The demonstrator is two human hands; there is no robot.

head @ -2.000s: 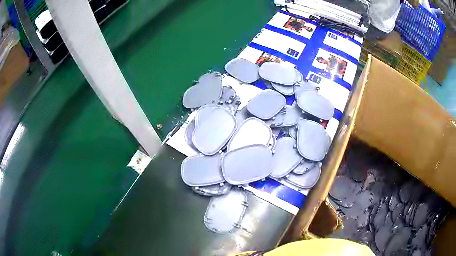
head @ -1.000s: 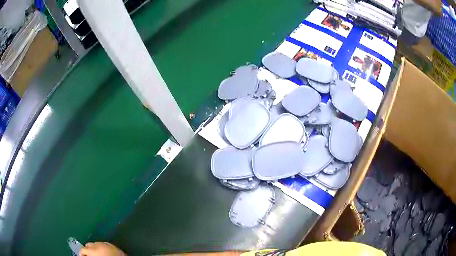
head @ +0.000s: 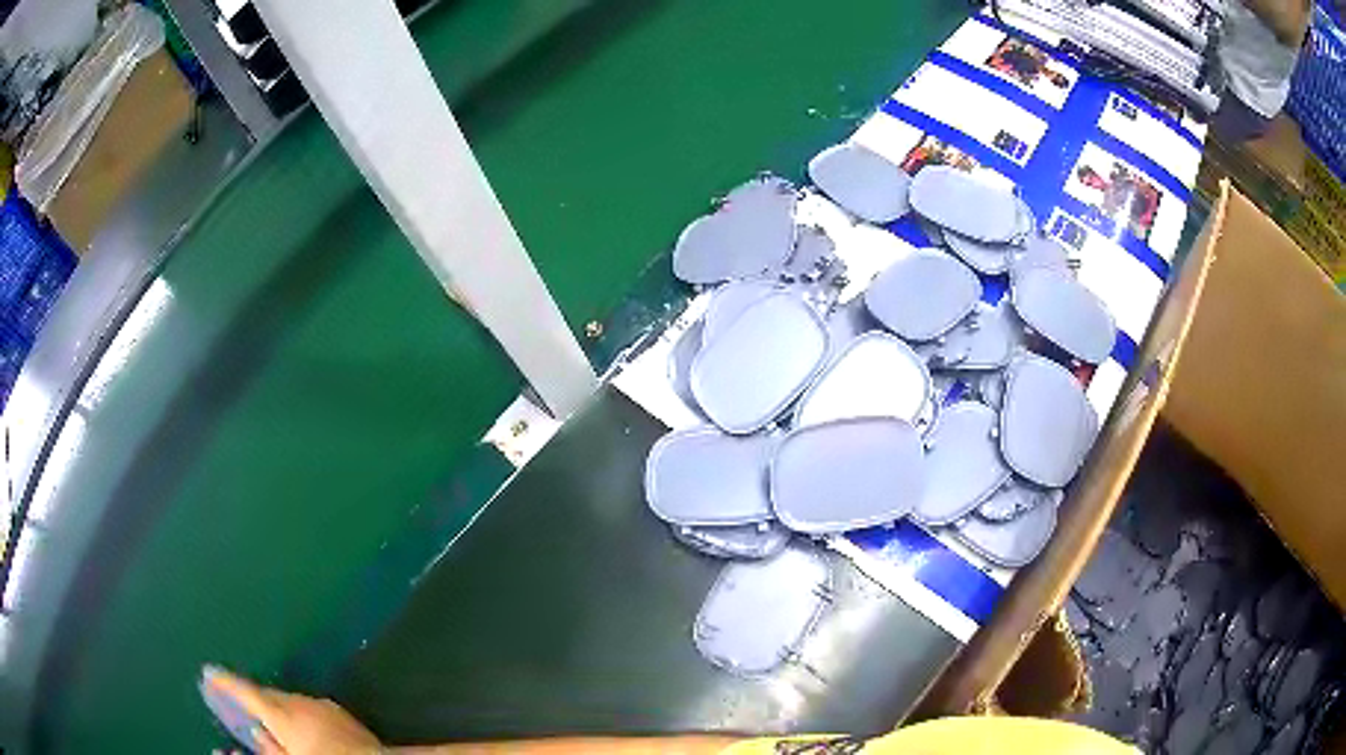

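My right hand (head: pixel 303 726) is at the bottom left edge, partly cut off, over the green surface. Its fingers hold a small grey piece (head: pixel 232 708), seen nearly edge-on, that looks like an end cap. My forearm runs along the bottom edge from a yellow sleeve (head: pixel 1004 738). My left hand is not in view. A loose pile of overlapping grey end caps (head: pixel 846 475) lies on a blue and white printed sheet (head: pixel 945 572). One cap (head: pixel 763 611) with its clips showing lies at the pile's near side on the dark bench.
A wide green conveyor belt (head: pixel 266 443) curves along the left. A grey-white metal post (head: pixel 428 192) stands at its edge. An open cardboard carton (head: pixel 1269 354) with dark caps (head: pixel 1225 634) inside is at the right. Stacked white strips (head: pixel 1122 44) lie at the back. Another carton (head: pixel 126 133) is far left.
The view has swung left, so the pile and post appear farther right. My right hand and forearm have come into view at the bottom left with the grey piece held.
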